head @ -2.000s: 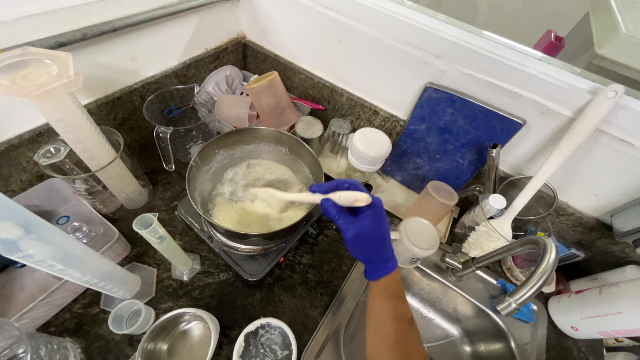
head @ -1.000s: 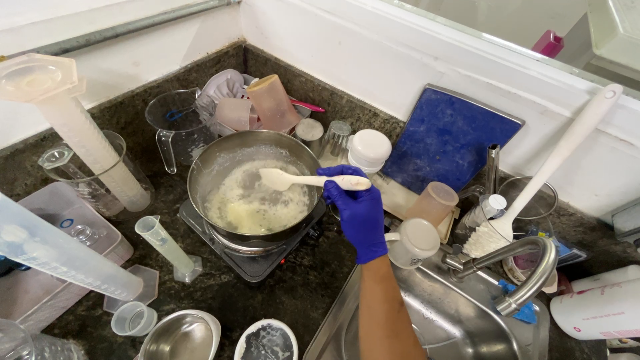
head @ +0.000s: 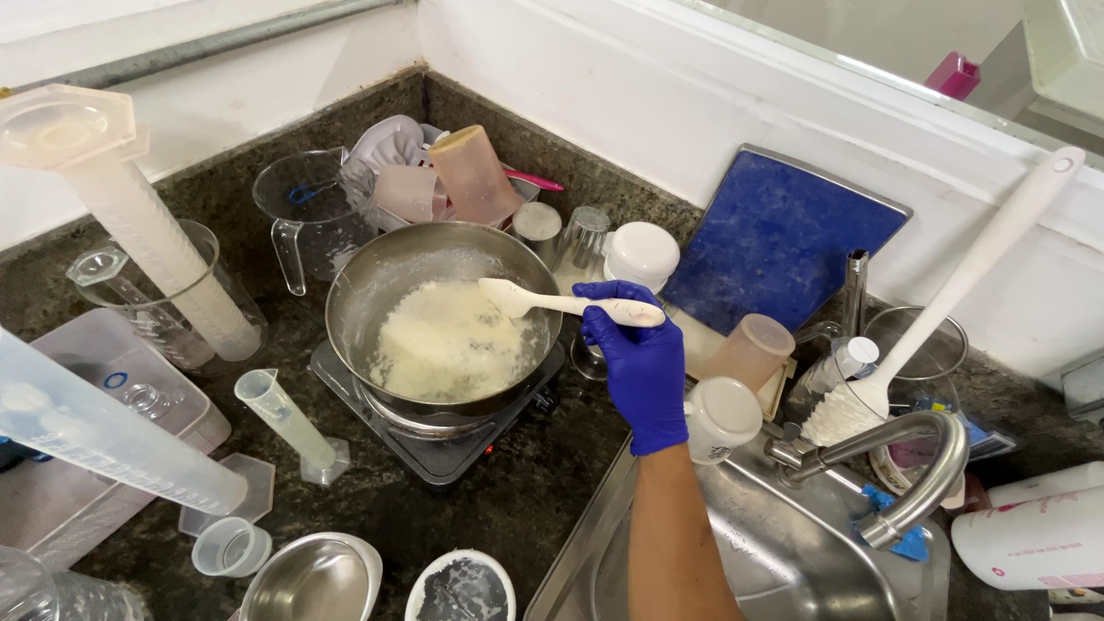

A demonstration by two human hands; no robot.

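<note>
My right hand (head: 640,366), in a blue glove, grips the handle of a white spatula (head: 561,302) just right of a metal bowl (head: 358,302). The spatula's blade lies over the right part of a pale yellow, lumpy mass (head: 448,345) in the bowl; whether it touches the mass I cannot tell. Under the bowl is a black electric hot plate (head: 440,461) with a small red light lit. A lidded white jar (head: 642,254) stands behind my hand, and a white mug (head: 724,418) is close to its wrist. My left hand is out of the picture.
Plastic graduated cylinders (head: 129,466) and a clear basin (head: 185,414) stand at the left. A clear jug (head: 323,216) is behind the bowl. At the right are a steel sink (head: 793,552) with a curved faucet (head: 936,440), a blue board (head: 776,233) and a white long-handled brush (head: 966,276).
Two seconds ago the spatula's blade was lower and farther left in the mass; it has moved to the right and up in the bowl. My right hand keeps its hold on the handle.
</note>
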